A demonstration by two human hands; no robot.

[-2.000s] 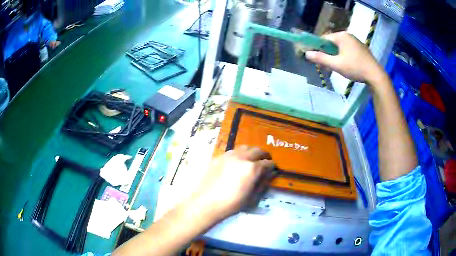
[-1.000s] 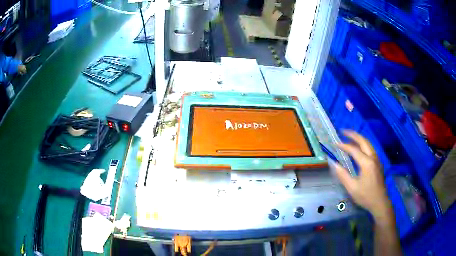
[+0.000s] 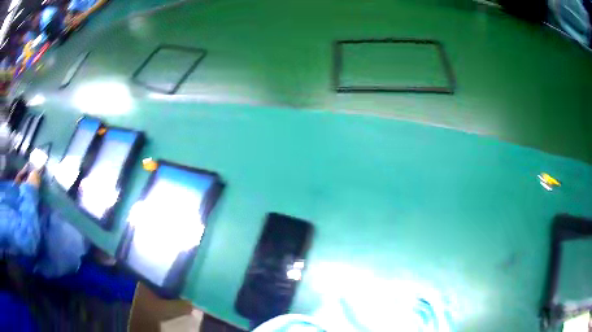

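Neither of my hands is in the picture. A black smartphone [image 3: 274, 267] lies on the green bench nearest in front of me, with a bright reflection on its lower part. To its left lies a shiny blue-white display panel [image 3: 170, 224] with black edges and an orange tab at its top left corner. Two more display panels [image 3: 107, 170] lie farther left, close together. The view is blurred, and glare hides part of the panels' faces.
Single black bezel frames [image 3: 394, 66] lie across the bench. A stacked frame [image 3: 559, 266] is cut off at the right edge. A small yellow tool [image 3: 548, 179] lies near it. A person in a blue smock [image 3: 23, 211] is at the left. A cardboard box [image 3: 162, 314] is below the bench edge.
The view has swung left, from the machine and its orange fixture to the bench with the panels. My right hand, seen empty beside the closed fixture before, is out of the picture.
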